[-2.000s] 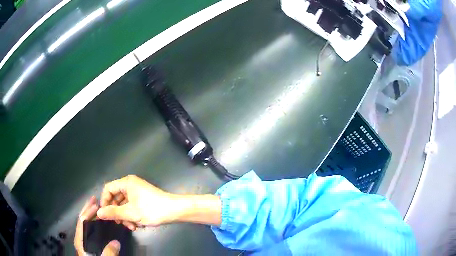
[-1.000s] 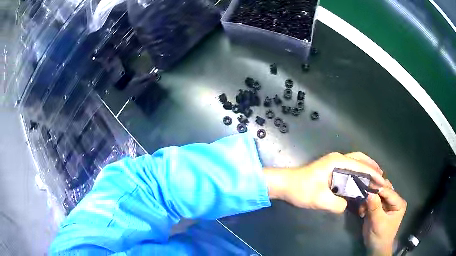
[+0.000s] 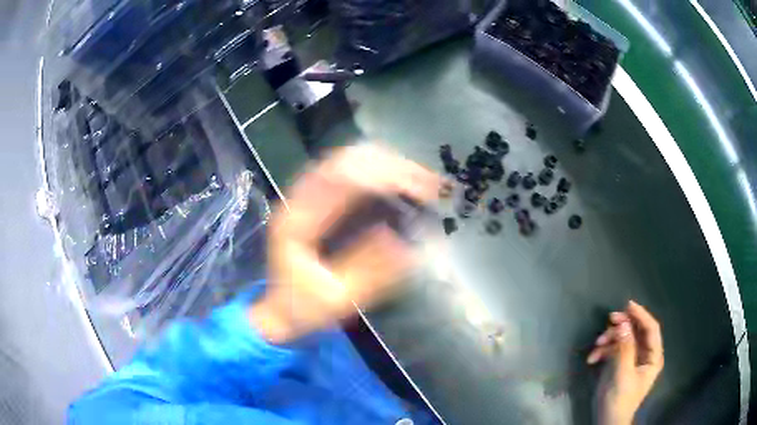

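My left hand [image 3: 319, 249] is blurred at the centre-left and is closed around a dark part [image 3: 365, 222], mostly hidden by the fingers. My right hand [image 3: 632, 357] is at the lower right, fingers loosely curled and apart, with nothing visible in it. A loose pile of small black rings [image 3: 481, 170] lies on the dark green bench, right of my left hand. Dark parts with greyish faces [image 3: 304, 93] stand at the left bench edge, beyond my left hand.
A translucent bin [image 3: 544, 79] full of small black pieces stands at the top right. Clear plastic trays [image 3: 149, 178] with dark pockets are at the left. The white rail [image 3: 693, 178] and green conveyor [image 3: 718, 100] curve along the right. A dark bag-like shape [image 3: 398, 29] is at the top.
My left hand has moved left with the dark part, away from my right hand, which has let go of it. The view has shifted, showing more of the trays.
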